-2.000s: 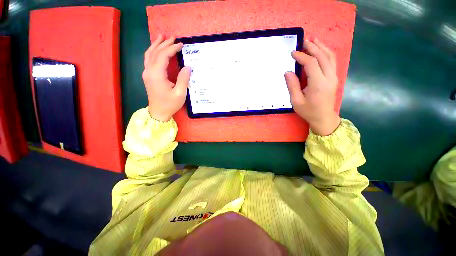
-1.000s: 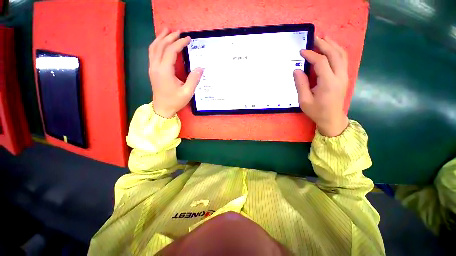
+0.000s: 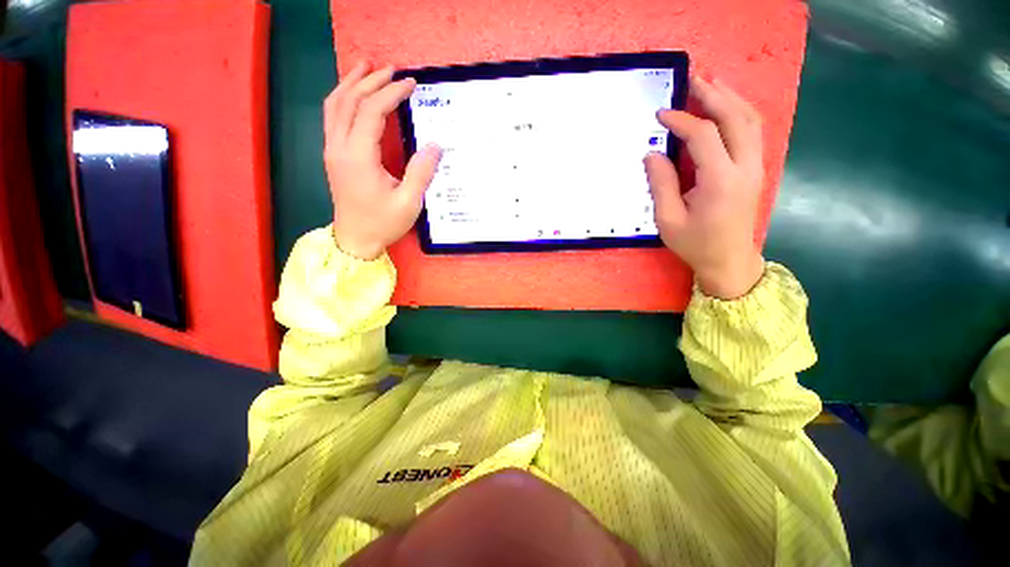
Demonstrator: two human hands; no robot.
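Note:
A tablet with a lit white settings-like screen lies in landscape on a red-orange foam pad in front of me. My left hand holds its left short edge, the thumb over the screen's left side and the fingers at the upper left corner. My right hand holds its right short edge, the thumb and a finger over the screen's right side. The small screen text cannot be read. The tablet's underside is hidden.
A dark tablet lies on another red-orange foam pad at the left, with a further pad at the far left edge. The bench is glossy green. Another person's yellow sleeve shows at the right edge.
The screen now shows a different layout, with a small toggle at its right side. Both hands keep their places on the tablet. The whole view has shifted slightly.

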